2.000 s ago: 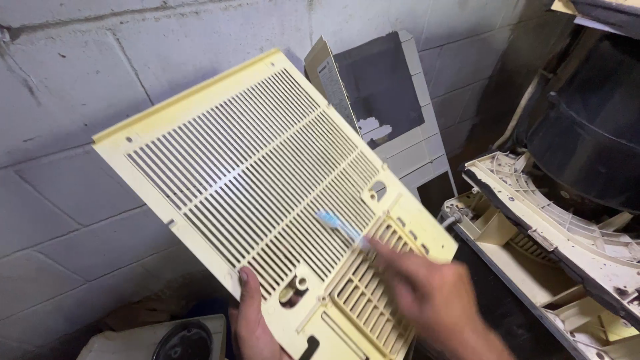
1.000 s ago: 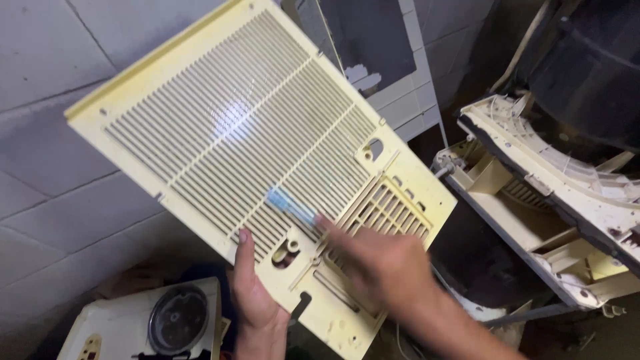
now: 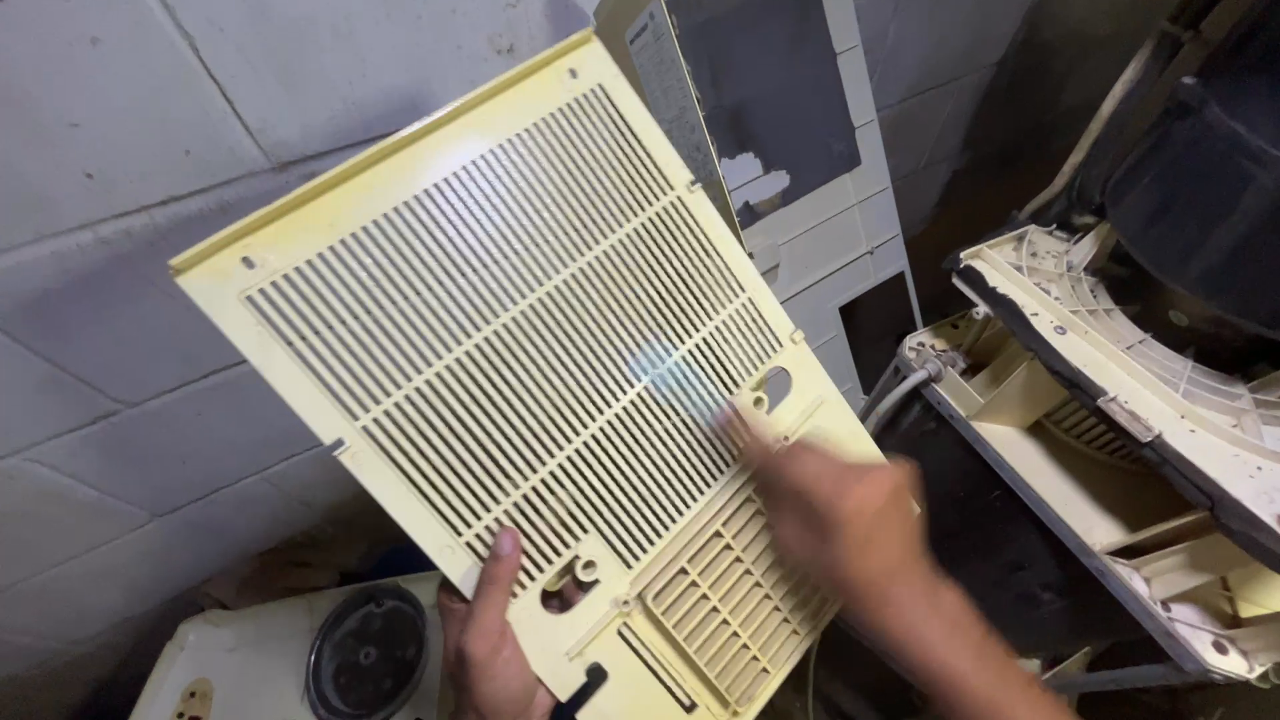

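A cream plastic slatted grille panel (image 3: 520, 330) is held up at a tilt in front of me. My left hand (image 3: 490, 640) grips its lower left edge, thumb on the front and the other fingers mostly hidden behind. Blurred by motion, my right hand (image 3: 850, 510) is closed around a small light-blue brush (image 3: 675, 380), whose head lies against the slats right of the middle. Below that hand, the panel carries a smaller louvred vent (image 3: 735, 600). A black clip or lever (image 3: 585, 690) shows at the panel's lower edge.
Behind stands a grey block wall (image 3: 130, 300). A pale panel with a dark rectangle (image 3: 780, 90) leans there. At right is a dirty plastic appliance housing (image 3: 1080, 470) beside a black drum-like part (image 3: 1200, 190). A pale casing with a round black part (image 3: 368, 650) sits at lower left.
The brush in my right hand has moved over the slats, from nearer the panel's left cut-out toward the right one. My left hand keeps its hold on the panel. The view has shifted somewhat.
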